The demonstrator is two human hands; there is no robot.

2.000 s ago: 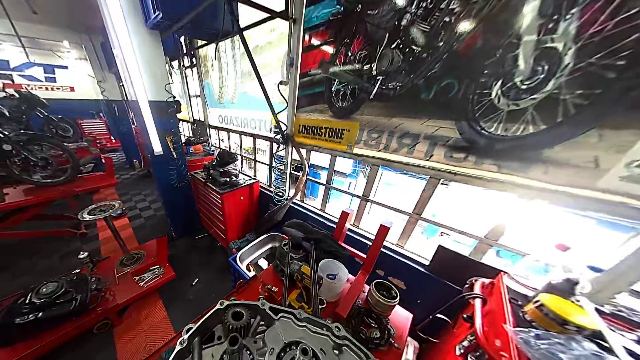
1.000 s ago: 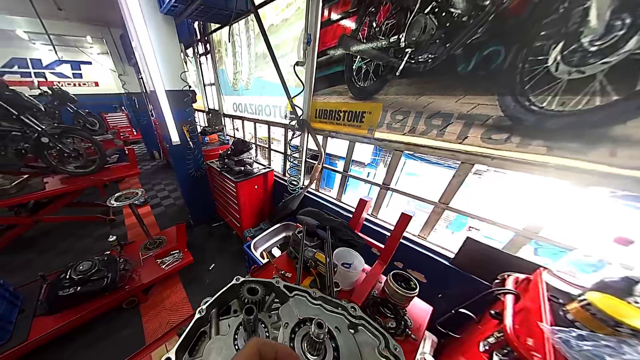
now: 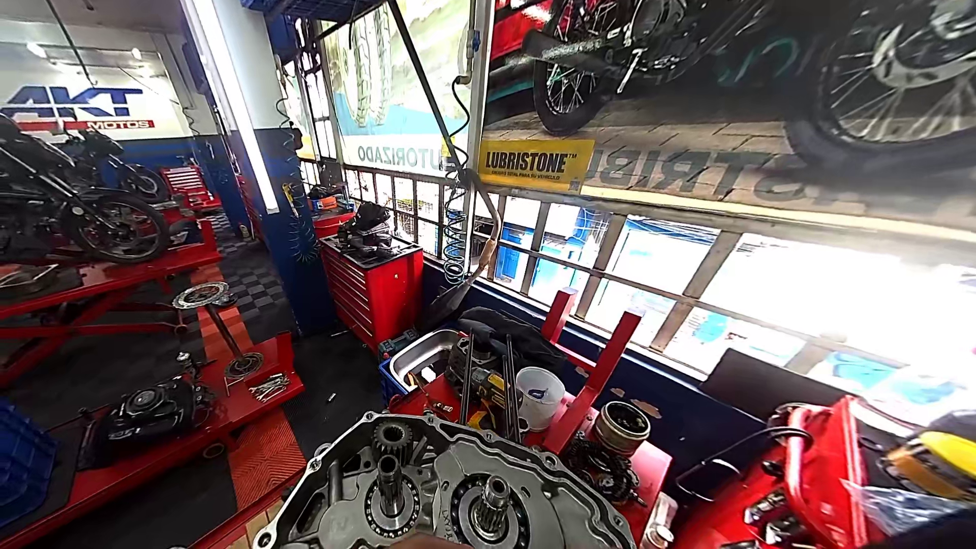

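An aluminium engine crankcase half (image 3: 450, 465) fills the bottom centre of the head view, its open side facing up. Two splined shafts, the left one (image 3: 390, 488) and the right one (image 3: 494, 507), stand upright in ball bearings, with a toothed gear (image 3: 393, 436) behind the left one. At the bottom edge, a small blurred part of a hand (image 3: 428, 542) shows in front of the case, between the bearings. Too little of it is seen to tell which hand it is, what it touches or how its fingers are set.
Behind the case, a red bench holds a white plastic bucket (image 3: 540, 396), a metal cylinder (image 3: 623, 427) and a steel tray (image 3: 427, 358). A red tool cabinet (image 3: 374, 286) stands beyond. At left, a fuel tank (image 3: 156, 412) lies on a red lift; a red frame (image 3: 823, 473) is at right.
Part of a hand, seen larger at the bottom edge one second ago, has moved lower and now barely shows. The view has turned somewhat to the left.
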